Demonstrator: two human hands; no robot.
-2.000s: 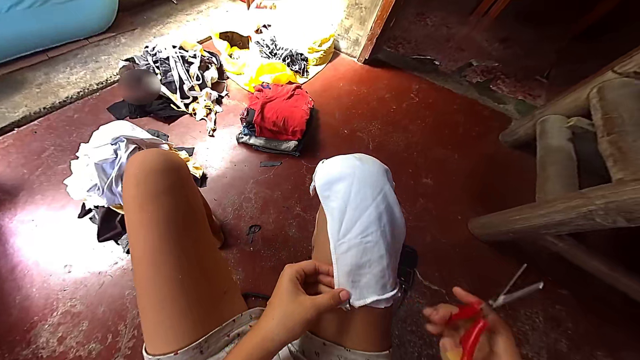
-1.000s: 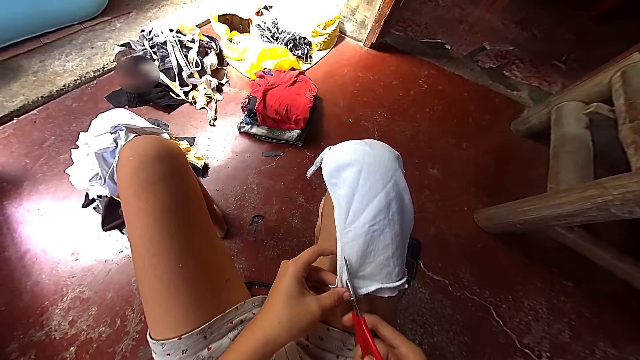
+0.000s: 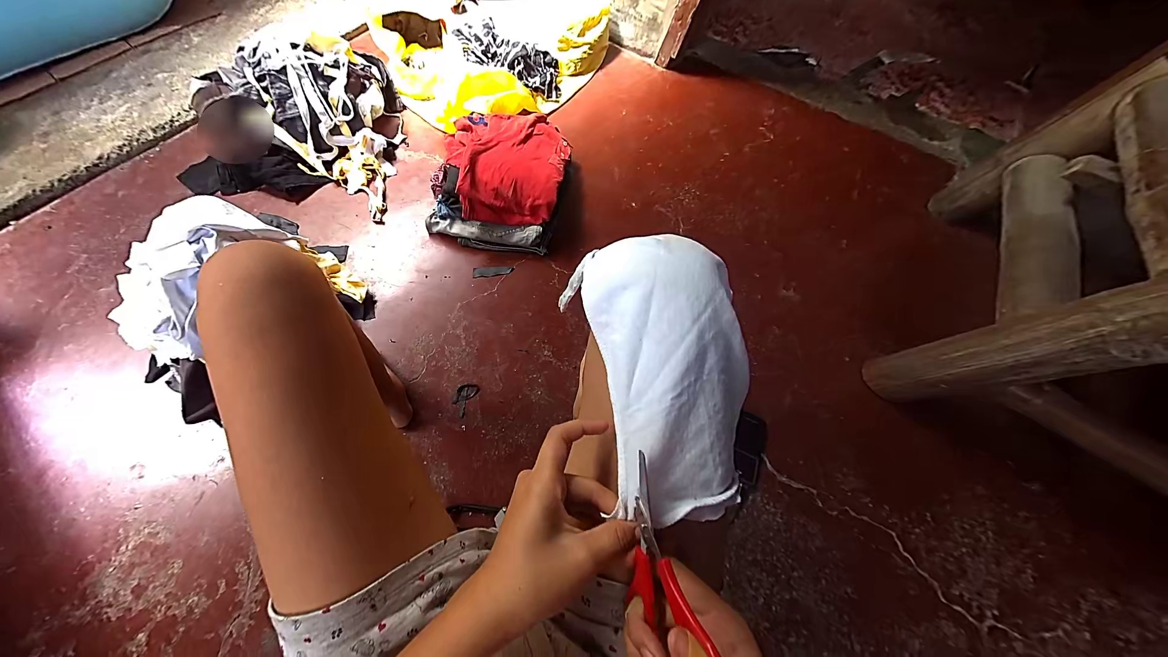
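A white cloth piece lies draped over the right knee. My left hand pinches its lower left edge between thumb and fingers, with the index finger raised. Red-handled scissors are in my right hand, low in the view. Their blades point up along the cloth's left edge, one on top of the fabric, right beside my left thumb. The lower blade is mostly hidden by the cloth.
On the red floor sit a white cloth heap, a folded stack topped with red fabric, a pile of dark and white strips and a yellow bag. A wooden log frame stands at right.
My right hand has come from the lower right to the cloth's lower edge with the scissors. Since one second ago, the blades have parted somewhat at that edge.
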